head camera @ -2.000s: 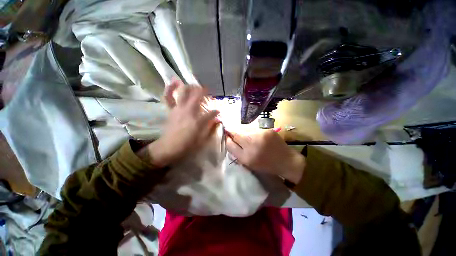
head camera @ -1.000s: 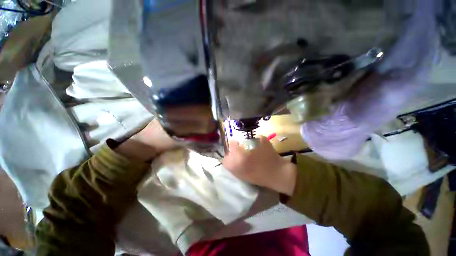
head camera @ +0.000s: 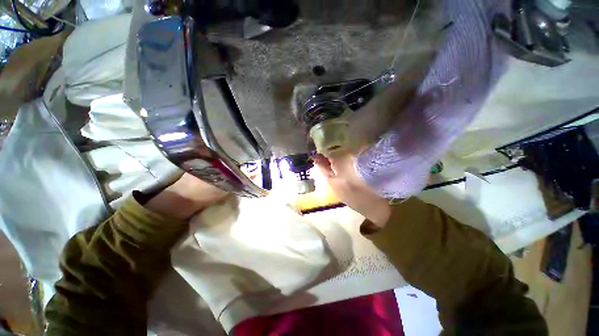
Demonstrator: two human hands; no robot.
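A pale cream cloth (head camera: 263, 252) lies under the lamp glare in front of the needle area and hangs over the table's front edge. My left hand (head camera: 200, 190) rests on the cloth's left side; its fingers are hidden behind the machine head (head camera: 263, 65). My right hand (head camera: 348, 190) is raised right of the presser foot (head camera: 303, 176), off the cloth, beside the lilac bundle (head camera: 427, 125). Its fingertips are near the tension knob (head camera: 330, 136); I cannot tell whether they touch anything.
More pale cloth (head camera: 49, 184) is heaped at the left. A small green item (head camera: 436, 168) lies right of the lilac bundle. A dark box (head camera: 565, 167) is at the right. Red cloth (head camera: 328, 318) covers the lap. A ruler scale (head camera: 368, 266) runs along the white table edge.
The view has shifted and tilted, so the machine head appears further left. My right hand has left the cloth and moved up and right of the needle. My left hand remains behind the head.
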